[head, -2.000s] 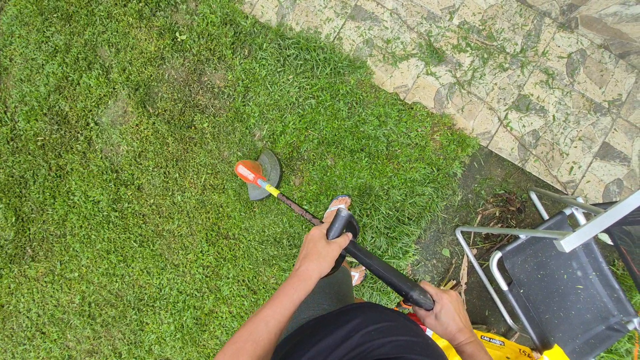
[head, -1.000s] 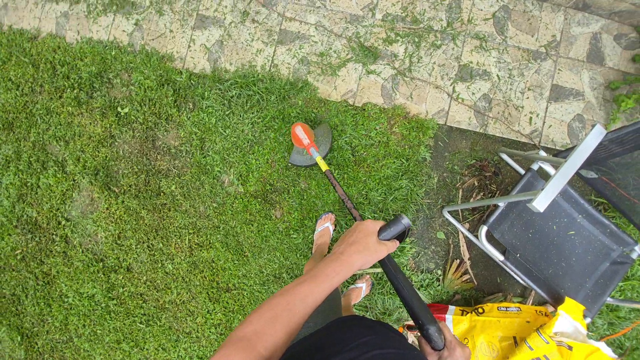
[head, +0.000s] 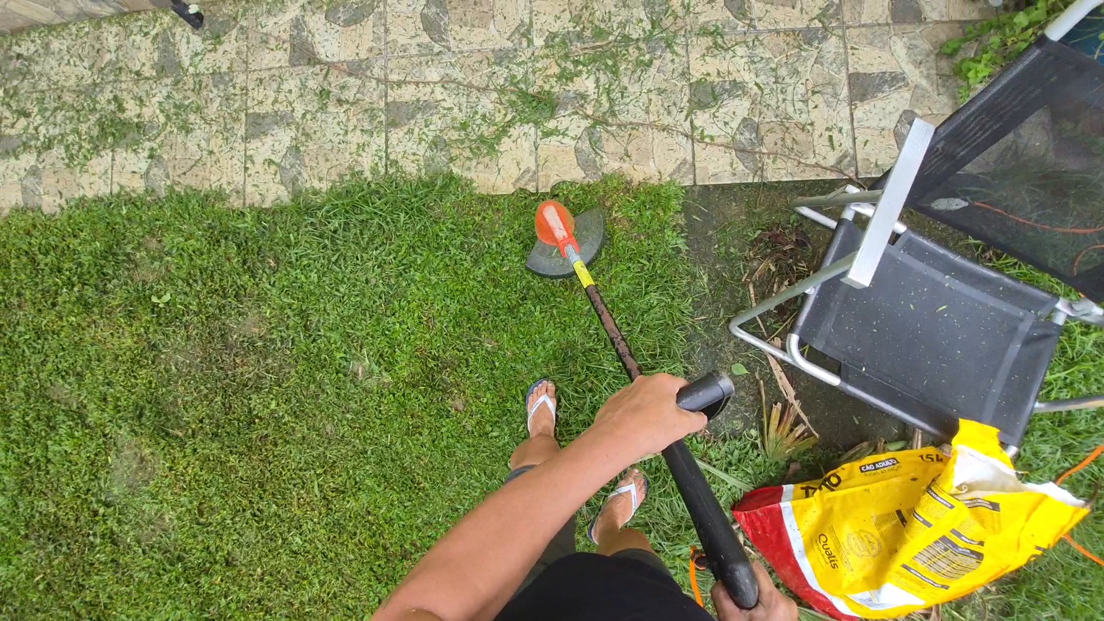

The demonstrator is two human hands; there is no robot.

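An electric string trimmer (head: 614, 332) slants across the grass, its orange motor head and dark guard just short of the tiled edge. My left hand (head: 651, 414) grips its black front handle, partly hiding the shaft. Lower down, my right hand (head: 759, 599) is wrapped around the rear end of the black body, cut off by the bottom of the view. The cutting line under the guard cannot be seen.
Stone-patterned tiles (head: 466, 112) strewn with clippings border the lawn (head: 259, 362). On the right stand a folding chair (head: 931, 319) and a yellow and red bag (head: 897, 526), with an orange cord (head: 1082, 466) beside it. My feet in flip-flops (head: 542, 405) are on the grass.
The trimmer's head has moved over the grass to the strip beside the tiles. Both hands have kept their hold. The view has turned and shifted, bringing more of the bag into sight.
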